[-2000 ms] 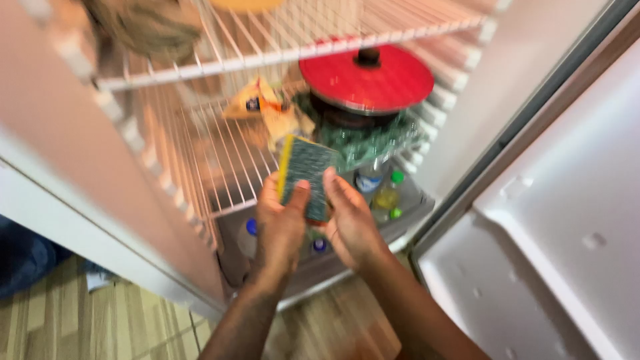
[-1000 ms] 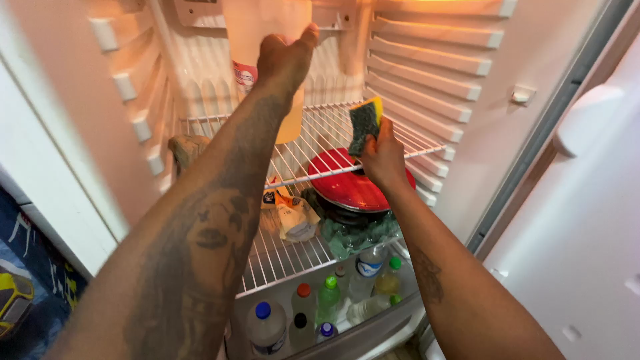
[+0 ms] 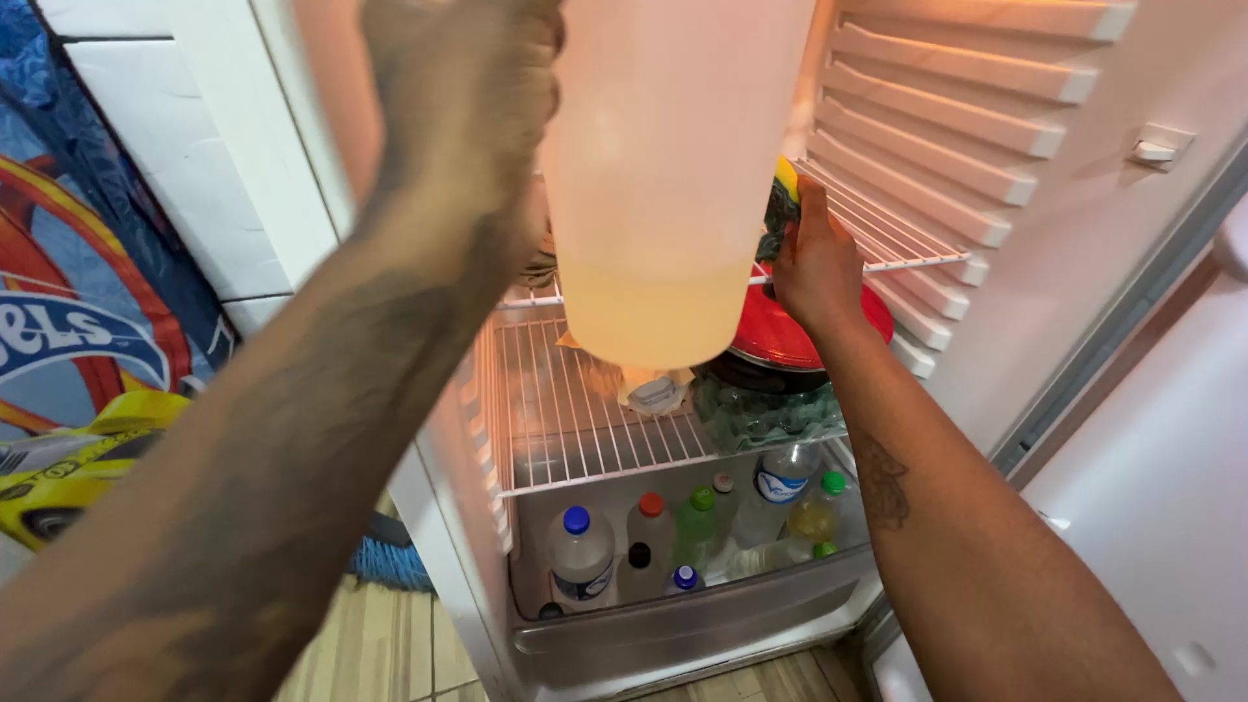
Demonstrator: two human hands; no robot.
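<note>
My left hand, blurred at the top, grips the upper left of a translucent plastic pitcher; its handle and top are out of view. Pale yellow liquid fills the pitcher's lower part. To the right of it, my right hand holds a yellow and dark green scouring sponge at the upper wire shelf. Part of the sponge is hidden behind the pitcher. Below my right hand, a pan with a red lid sits on the lower wire shelf.
The bottom drawer holds several plastic bottles, one with a blue cap. Green egg cartons or wrapped items lie under the pan, beside an opened food packet. The refrigerator door stands open at right; blue bristles show at lower left.
The pitcher, standing upright at the upper shelf a second ago, has come out toward me in my left hand. Two seconds ago both hands were together at the sponge.
</note>
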